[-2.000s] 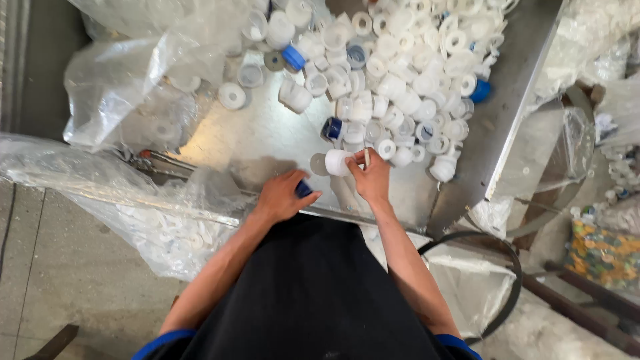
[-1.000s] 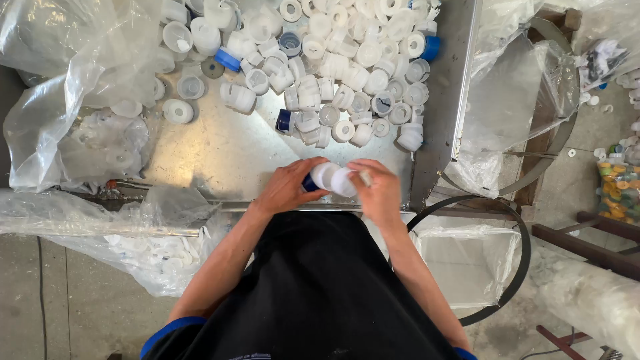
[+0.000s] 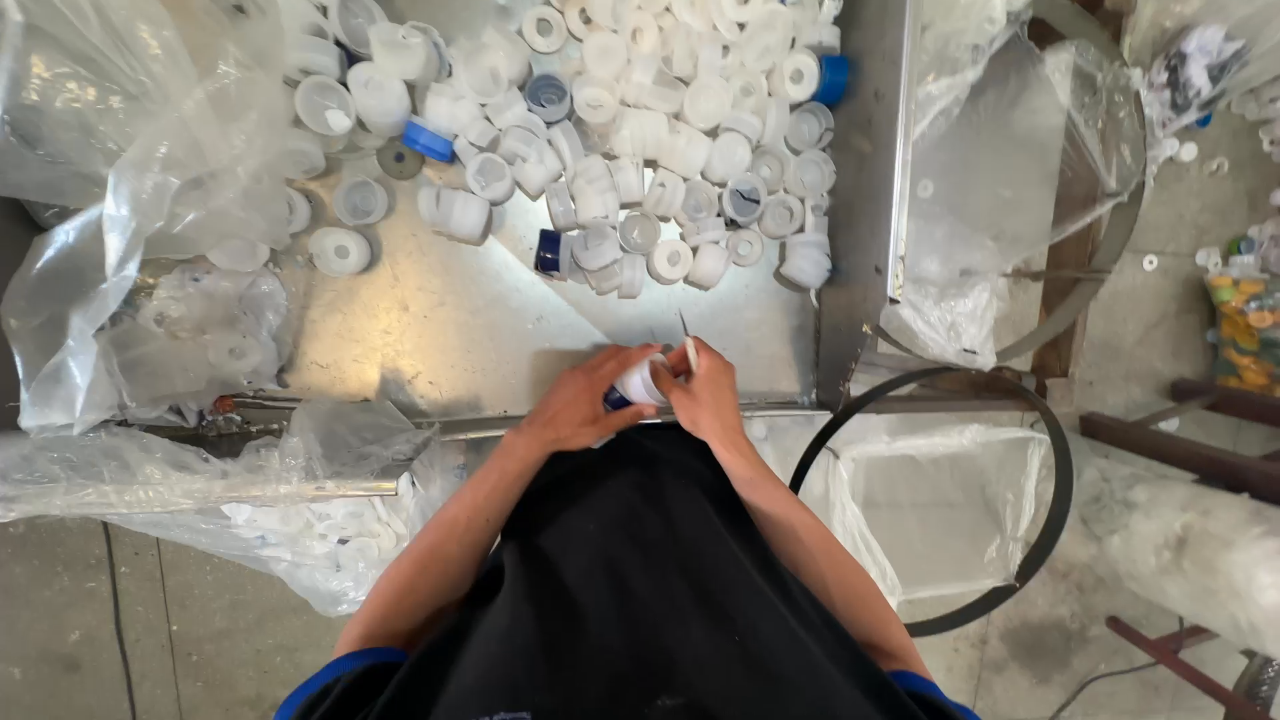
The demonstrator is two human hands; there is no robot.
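My left hand (image 3: pixel 585 400) is closed around a dark blue cap and a white plastic cap (image 3: pixel 641 383), held together near the front edge of the metal tray (image 3: pixel 400 350). My right hand (image 3: pixel 703 388) touches the white cap's right side and grips a small tool with a thin pointed tip (image 3: pixel 684 322), which points away from me; its handle is mostly hidden by the fingers. Beyond the hands lies a heap of white plastic caps (image 3: pixel 640 135). A dark blue cap (image 3: pixel 548 251) sits at the heap's near edge, and a bright blue cap (image 3: pixel 429 140) farther left.
Clear plastic bags (image 3: pixel 130 200) cover the tray's left side. The tray's metal side wall (image 3: pixel 870 200) stands at right. Beyond it, a black hoop (image 3: pixel 1062 480) surrounds an open clear bag (image 3: pixel 940 510). A bag of yellow and orange pieces (image 3: pixel 1245 330) is at far right.
Two seconds ago my hands were apart, the left with a dark blue piece and the right at a white cap. They have come together at the caps. The view has shifted.
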